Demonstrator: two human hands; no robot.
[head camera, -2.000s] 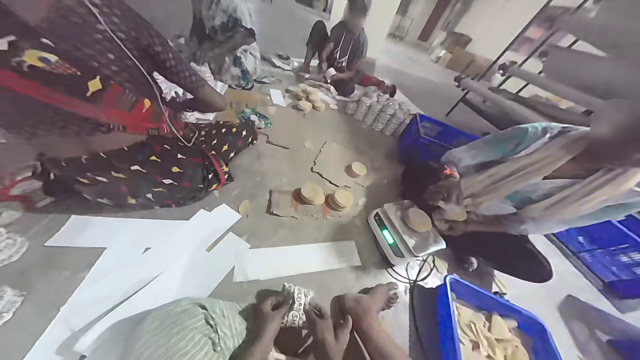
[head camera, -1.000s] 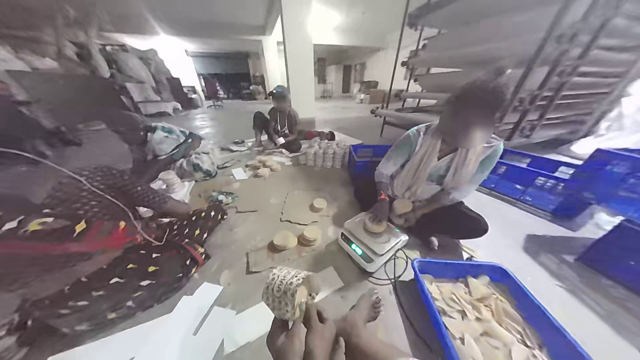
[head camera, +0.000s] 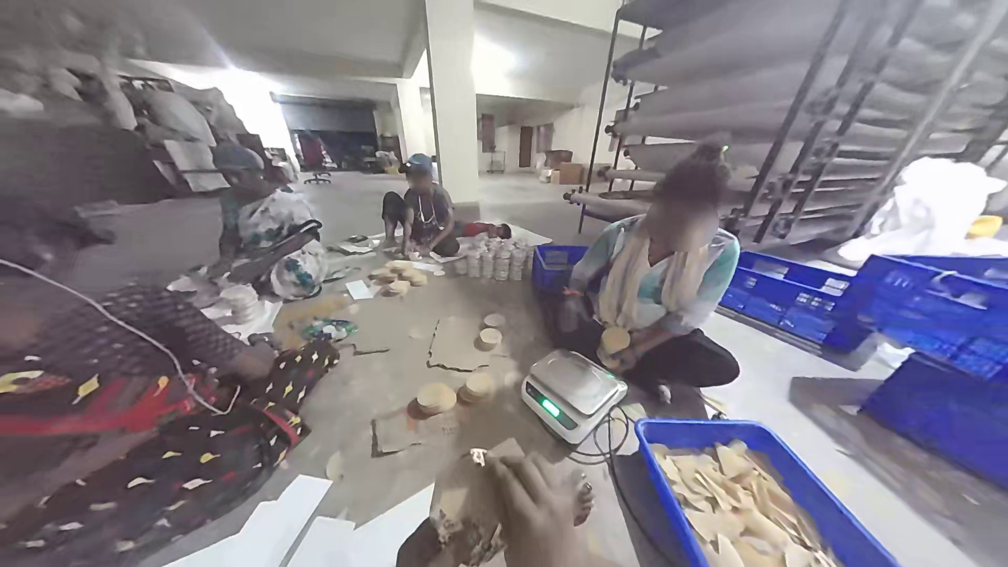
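Note:
My left hand is low in the view, against a bundle in patterned wrapping, and its fingers are mostly hidden. My right hand reaches up beside it, fingers extended together and curved over. At its fingertips are a small white piece and a blurred tan surface; whether it grips either is unclear. Beyond lie stacks of round tan discs on the floor, by a flat cardboard piece. A digital weighing scale with a lit display stands to the right. White paper strips lie at lower left.
A blue crate of tan scraps stands at right, with the cable between it and my foot. A co-worker sits behind the scale holding discs; another is close at left. Further off are co-workers, wrapped stacks, blue crates and a rack of rolls.
The view has tilted up. My right hand has moved off the patterned bundle, which was raised a second ago and is now lower. The co-worker's disc has left the scale, whose plate is now bare.

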